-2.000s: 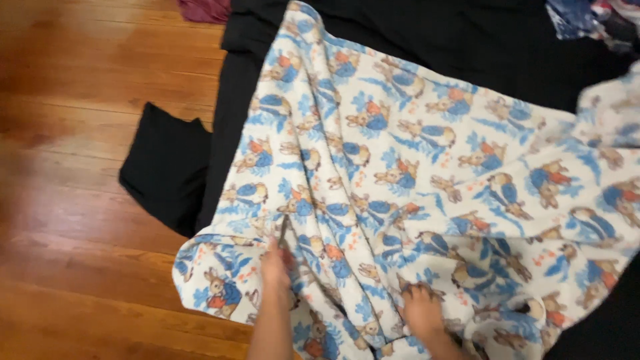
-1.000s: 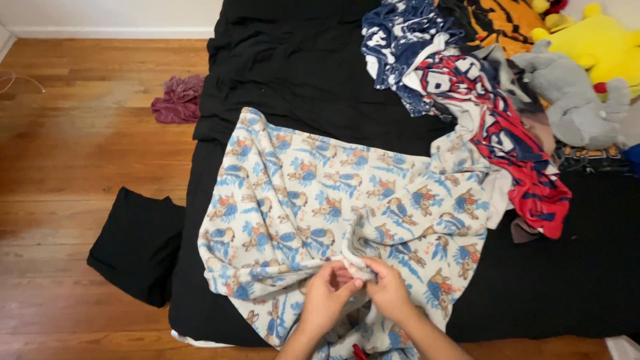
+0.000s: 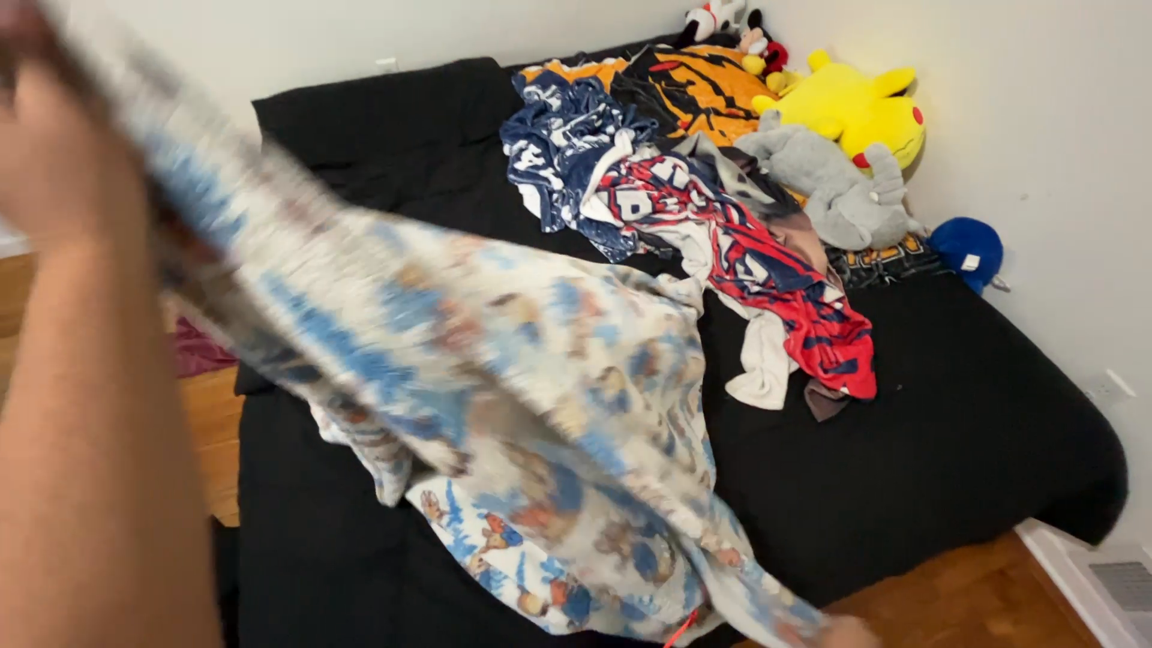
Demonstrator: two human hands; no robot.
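A white fleece blanket (image 3: 576,360) printed with rabbits in blue stretches diagonally across the view, blurred by motion. Its upper left end rises to my left hand (image 3: 54,153), which is shut on it, with the fingertips dark and partly cut off by the frame. At the bottom right, my right hand (image 3: 841,632) holds the other end, mostly outside the view. The lower part of the blanket hangs over and rests on the black bed cover (image 3: 918,468). A thin red strip (image 3: 681,628) shows by the blanket's lower edge.
On the bed lie a navy and white blanket (image 3: 562,144), a red and navy blanket (image 3: 765,270) and an orange and black blanket (image 3: 706,85). Yellow (image 3: 850,108) and gray (image 3: 832,184) plush toys and a blue round item (image 3: 967,252) sit by the wall. Maroon cloth (image 3: 200,346) lies left.
My hands, close together on the blanket one second ago, are now far apart, the left raised at the upper left. The blanket is pulled up and stretched between them. The view has shifted.
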